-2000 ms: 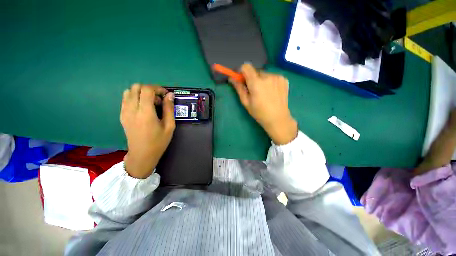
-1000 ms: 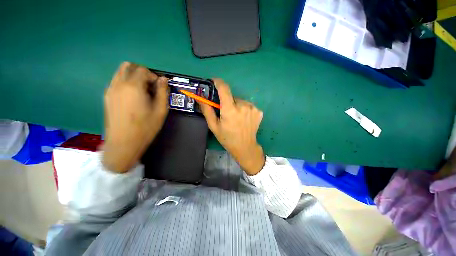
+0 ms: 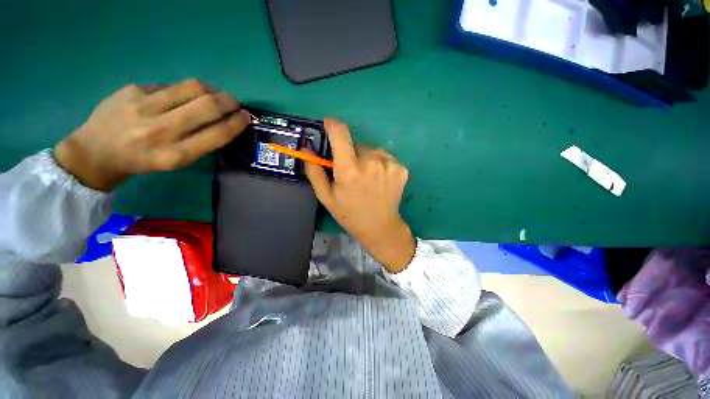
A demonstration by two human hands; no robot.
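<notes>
A black phone battery case (image 3: 265, 222) lies on the green mat, its lower end over the mat's front edge. Its upper bay is open and shows a circuit module with a QR code label (image 3: 268, 155) and a narrow green circuit board (image 3: 274, 121) along the top edge. My left hand (image 3: 167, 128) has its fingertips at the case's upper left corner; what they pinch there is too small to tell. My right hand (image 3: 360, 183) grips an orange spudger (image 3: 311, 158), its tip over the module, with the fingers at the case's right edge.
Another black case (image 3: 333, 35) lies matte side up at the top. A white tray in a blue-edged box (image 3: 537, 35) with dark parts is at upper right. A small white trimming knife (image 3: 593, 170) lies right. Below the edge are a red bag (image 3: 204, 269) and a person's pink sleeve (image 3: 671, 300).
My right hand has come from the upper case to the open case with the orange spudger. My left hand has swung to the case's left. The surroundings have shifted in view.
</notes>
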